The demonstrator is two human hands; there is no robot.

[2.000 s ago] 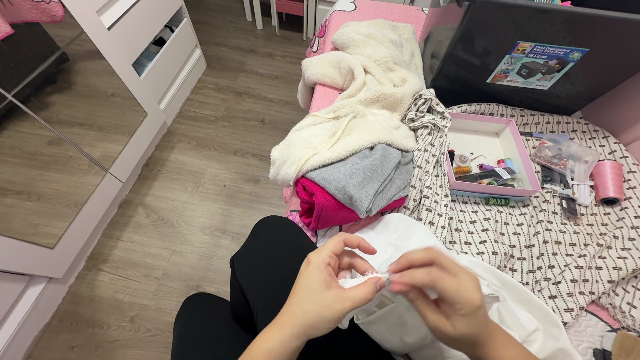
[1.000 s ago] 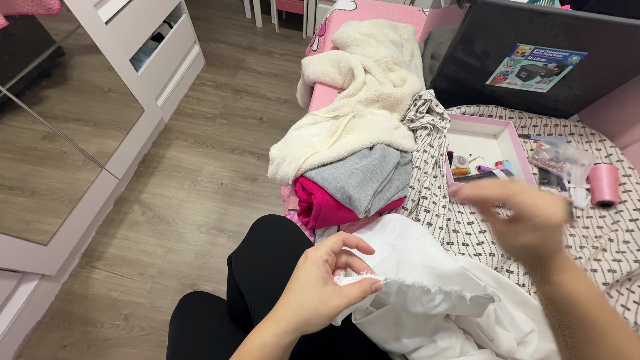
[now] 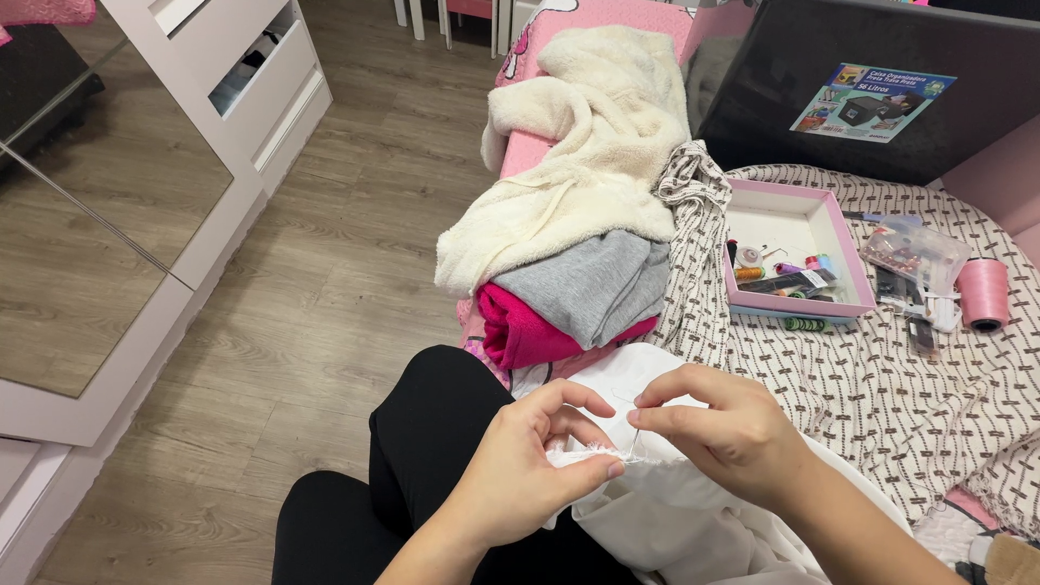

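Observation:
White fabric (image 3: pixel 682 504) lies across my lap in black trousers, its frayed edge raised between my hands. My left hand (image 3: pixel 544 455) pinches that edge between thumb and fingers. Above the same edge, my right hand (image 3: pixel 715 422) holds a thin sewing needle (image 3: pixel 634 443) between thumb and forefinger, its lower end at the fabric. A fine dark thread shows near the right fingertips.
Ahead are a cream fleece garment (image 3: pixel 585 162), folded grey cloth (image 3: pixel 593 284) and a magenta one (image 3: pixel 520 325). At right, a pink-rimmed box (image 3: pixel 861 284) holds thread spools, beside a pink thread cone (image 3: pixel 983 292) and a clear plastic case (image 3: pixel 918 252). A black lid stands behind.
One second ago my right hand was raised to the right, away from the fabric. It has come back to the frayed edge beside my left hand, which still pinches the cloth.

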